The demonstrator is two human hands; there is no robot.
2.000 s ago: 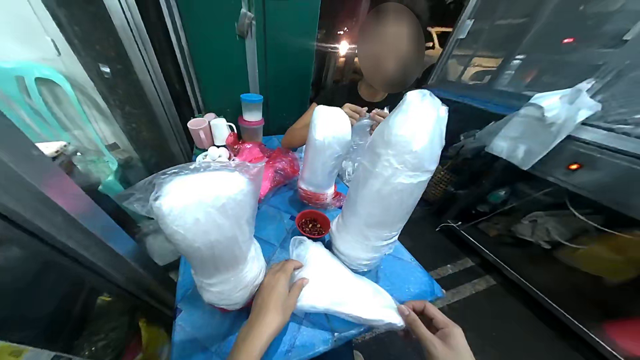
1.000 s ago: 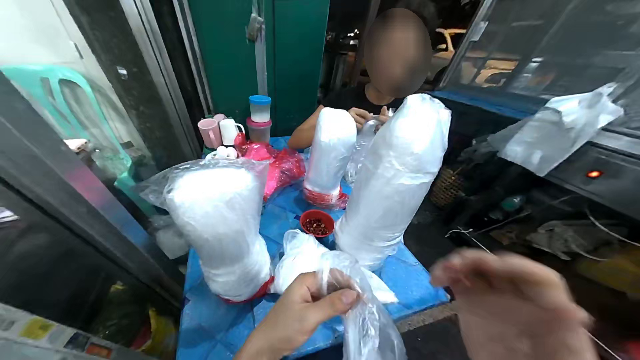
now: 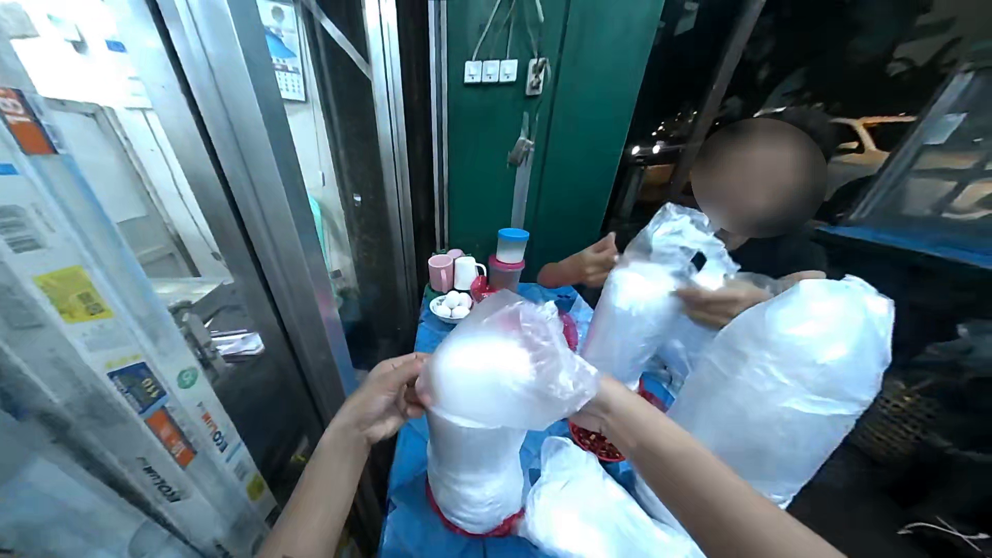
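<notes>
A tall bundle wrapped in plastic bags (image 3: 477, 457) stands on the blue table cover (image 3: 399, 496), its base ringed in red. My left hand (image 3: 387, 399) pinches the left edge of the clear plastic bag (image 3: 535, 356) over its top. My right hand (image 3: 593, 407) is at the bag's right side; its fingers are mostly hidden by the plastic. A white plastic bag (image 3: 589, 504) lies beside the bundle's base. Partly behind my right wrist is a red bowl of dark red bits (image 3: 601, 446). Two more wrapped bundles, a smaller (image 3: 632, 318) and a larger (image 3: 783, 380), rise to the right.
Across the table a person (image 3: 775, 256) handles a clear bag (image 3: 682, 240) by the smaller bundle. At the back are a pink mug (image 3: 440, 273), a white mug (image 3: 467, 273), a bowl of eggs (image 3: 451, 307) and stacked tubs (image 3: 508, 260). A metal-framed glass panel (image 3: 287, 232) borders the left.
My hands have moved from the near table edge to the left bundle's top. The clear bag that was in my left hand is no longer there. The view has swung left and up.
</notes>
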